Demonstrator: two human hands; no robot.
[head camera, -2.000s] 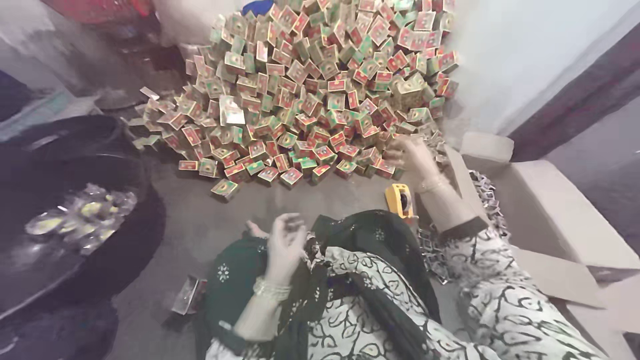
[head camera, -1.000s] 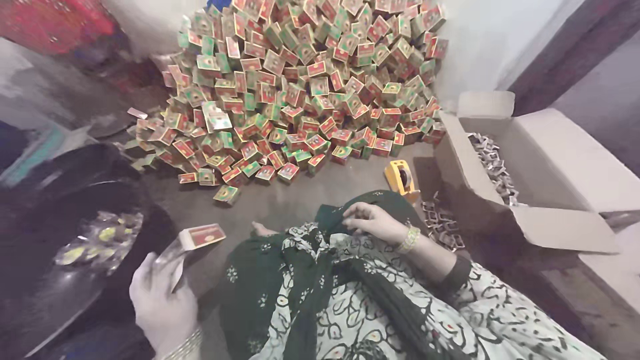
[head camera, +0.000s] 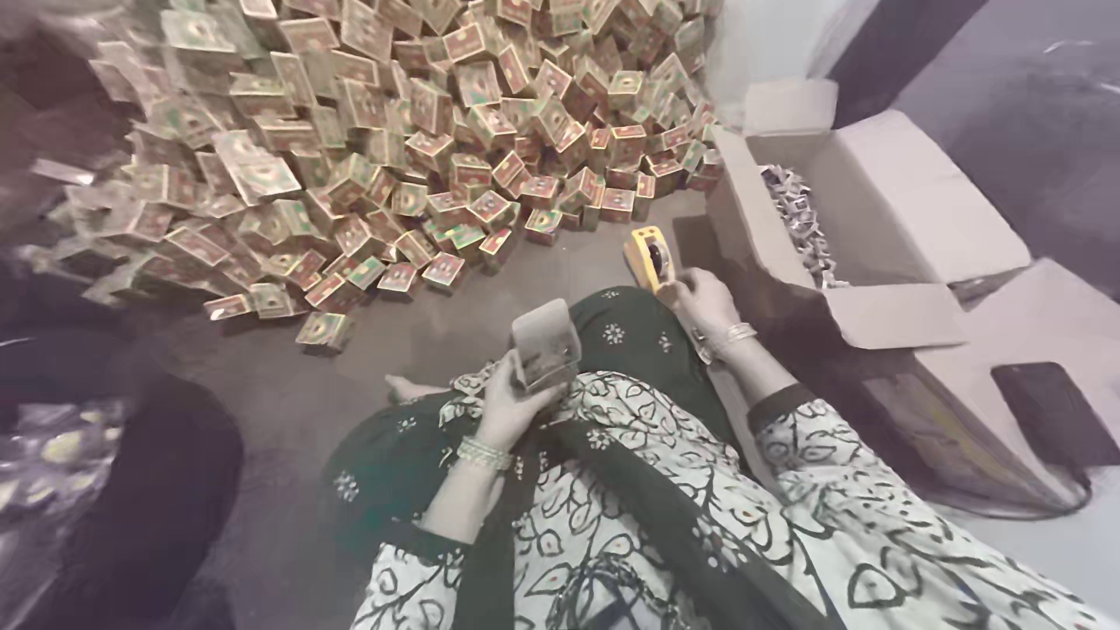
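My left hand (head camera: 510, 404) holds a small grey-looking box (head camera: 546, 346) above my lap; its flap or end stands up, and its contents cannot be made out. Over by my right knee, my right hand (head camera: 702, 302) has its fingers at the near end of a yellow tape dispenser (head camera: 649, 254) that rests on the floor. Whether the fingers grip the dispenser or only pull at its tape is not clear. Ahead of me a great heap of small red, green and cream printed cartons (head camera: 442, 272) spreads over the floor.
An open cardboard box (head camera: 919, 201) at the right holds many small wrapped pieces (head camera: 801, 223). A dark phone (head camera: 1057, 411) lies on cardboard beyond my right arm. To the left stands a large dark basin (head camera: 188, 464) with shiny yellowish packets (head camera: 61, 451) in it.
My left hand has come from beside the basin at the left to above my lap, with a box in it. My right hand has gone from my lap to the tape dispenser.
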